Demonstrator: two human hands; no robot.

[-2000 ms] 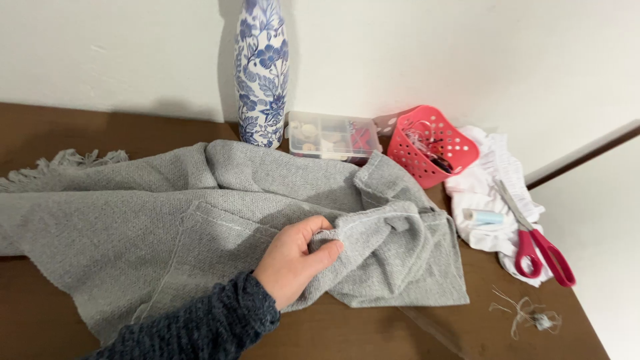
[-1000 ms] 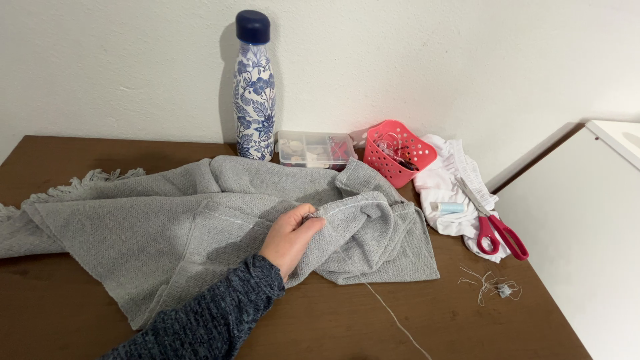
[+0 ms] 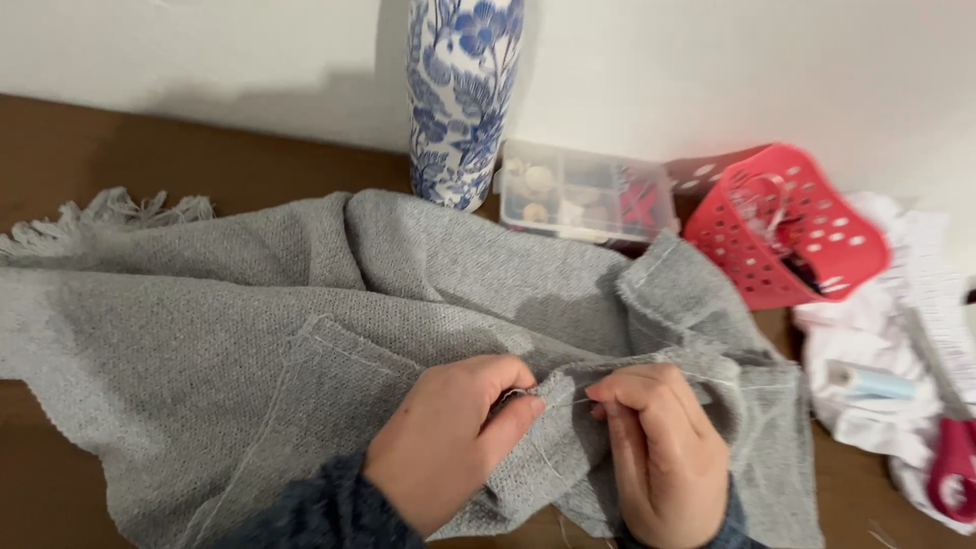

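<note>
A grey woven cloth [image 3: 229,343] with a frayed fringe at its far left lies bunched across the table, light stitching running along its folded edges. My left hand [image 3: 457,435] pinches a folded edge of it between thumb and fingers, near the middle of the view. Just to the right, my right hand [image 3: 663,450] has its thumb and fingertips closed together at the same edge, where a thin pale thread runs between the hands. Whether a needle is between those fingertips cannot be made out.
Behind the cloth stand a blue-and-white floral bottle [image 3: 461,99], a clear compartment box [image 3: 583,191] with buttons, and a pink perforated basket [image 3: 785,229]. At the right, white fabric [image 3: 831,343] bears a light blue thread spool [image 3: 877,383] and scissors with dark pink handles [image 3: 953,465].
My right hand, out of view in both earlier frames, is now at the cloth beside my left hand. My left hand keeps its pinch on the cloth. The view has moved closer.
</note>
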